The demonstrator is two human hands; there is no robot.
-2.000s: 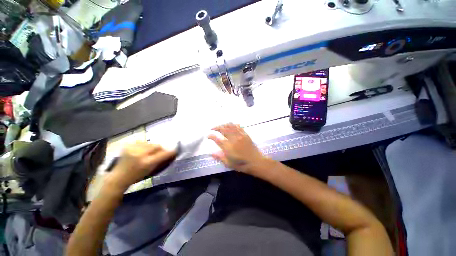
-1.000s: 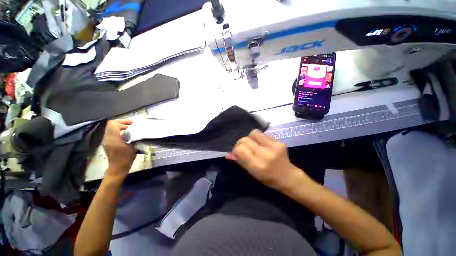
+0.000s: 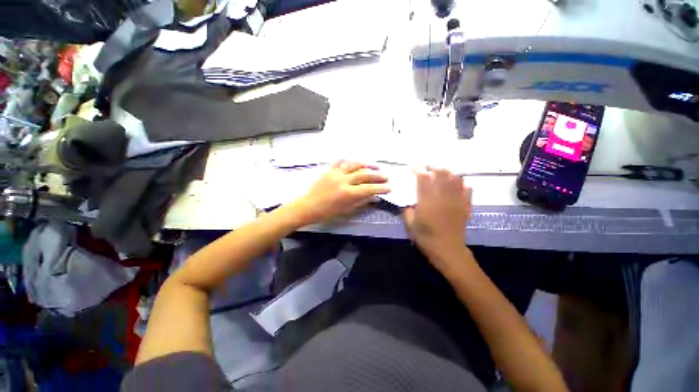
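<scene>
A collar or waistband piece lies pale side up on the white machine bed, in front of the sewing machine. A thin dark edge shows along it and a dark bit shows between the hands. My left hand lies on the piece with its fingers spread, palm down. My right hand is at the piece's right end, slightly blurred. Its fingertips point toward the machine, and whether it pinches the cloth cannot be told. The presser foot is behind my right hand, apart from the piece.
A dark grey fabric piece lies at left, before a stack of cut pieces. A smartphone and thread snips lie at right. A printed ruler runs along the front edge. A fabric bundle is at far left.
The piece went from held up, dark side showing, to flat with its pale side up. My left hand moved right, closer to my right hand. The view shifted left.
</scene>
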